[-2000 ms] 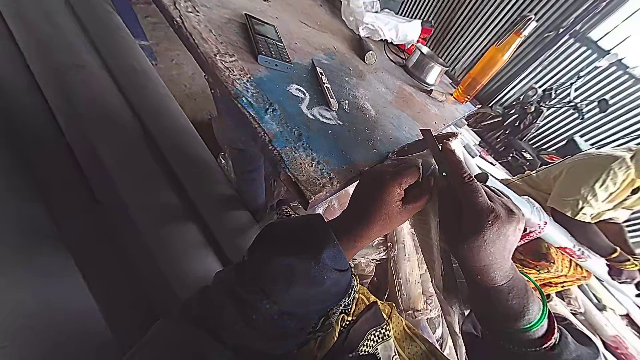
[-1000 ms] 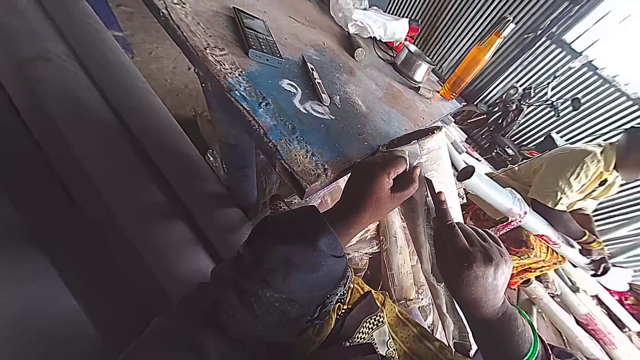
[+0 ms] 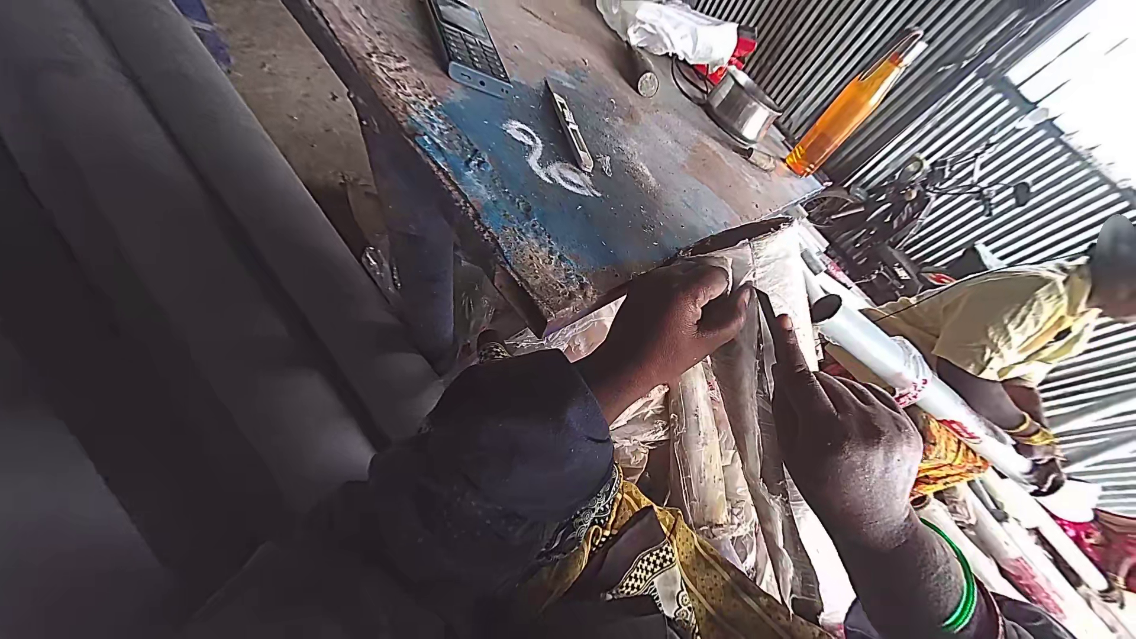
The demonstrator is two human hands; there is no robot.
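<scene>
My left hand (image 3: 679, 324) pinches a fold of clear plastic wrapping (image 3: 781, 266) just below the corner of the painted table (image 3: 657, 213). My right hand (image 3: 843, 444) grips a thin dark blade-like tool (image 3: 765, 306), its index finger stretched along it. The tool's tip touches or nearly touches the plastic beside my left fingers; which one I cannot tell. Wrapped pale tubes (image 3: 697, 444) lie below both hands, partly hidden by loose plastic. On the table lie a utility knife (image 3: 570, 126), near white chalk-like marks (image 3: 541, 164), and a keypad phone (image 3: 470, 49).
An orange bottle (image 3: 843, 115), a metal pot (image 3: 744, 106), a short dark cylinder (image 3: 643, 75) and a white bag (image 3: 683, 31) stand or lie toward the table's far end. Long white pipes (image 3: 887, 355) run at the right, beside a person in yellow (image 3: 1003, 319). Large grey rolls or pipes (image 3: 222, 222) fill the left.
My right hand has moved down from the table's edge with the blade-like tool, uncovering more of the white plastic. My left hand stays about where it was, still pinching.
</scene>
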